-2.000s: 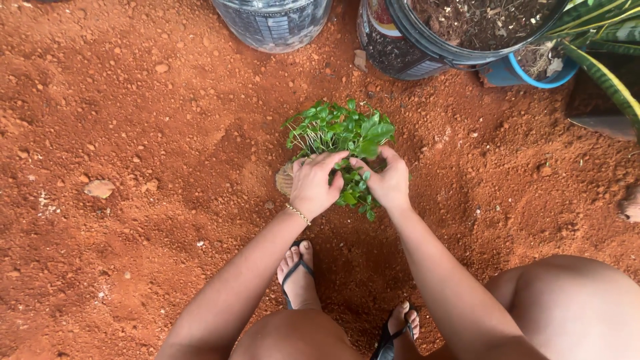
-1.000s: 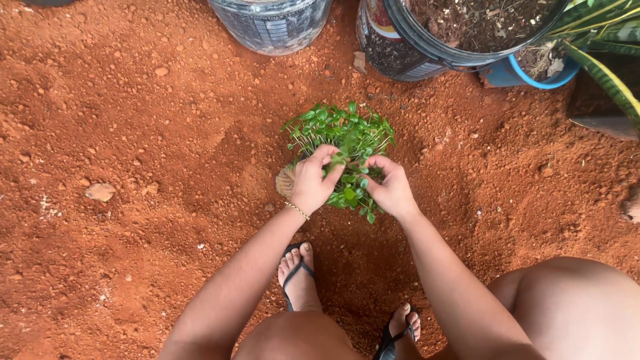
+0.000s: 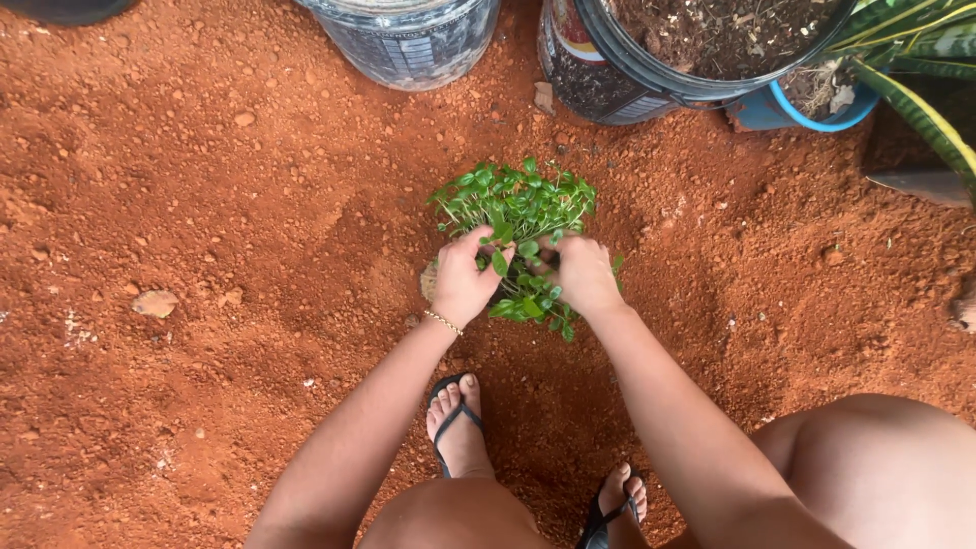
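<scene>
A dense clump of green leafy seedlings (image 3: 534,194) with thin pale stems stands on the red soil, just beyond my feet. My left hand (image 3: 467,278), with a bracelet at the wrist, pinches a leafy sprig (image 3: 499,248) between thumb and fingers at the clump's left side. My right hand (image 3: 579,271) is at the clump's right side, its blurred fingertips among the leaves; whether they grip a stem is not clear. More leaves (image 3: 526,307) spread below and between the hands. The base of the clump is mostly hidden.
A dirty bucket (image 3: 408,46) stands at the top, with a dark soil-filled bucket (image 3: 610,84) right of it. Beyond that are a blue pot (image 3: 831,122) and long striped leaves (image 3: 923,114). A pale stone or dry leaf (image 3: 155,303) lies at left. My sandaled feet are below the clump.
The large leaf seen between my hands two seconds ago no longer shows at that spot. My right hand has shifted slightly and turned over the clump's right side.
</scene>
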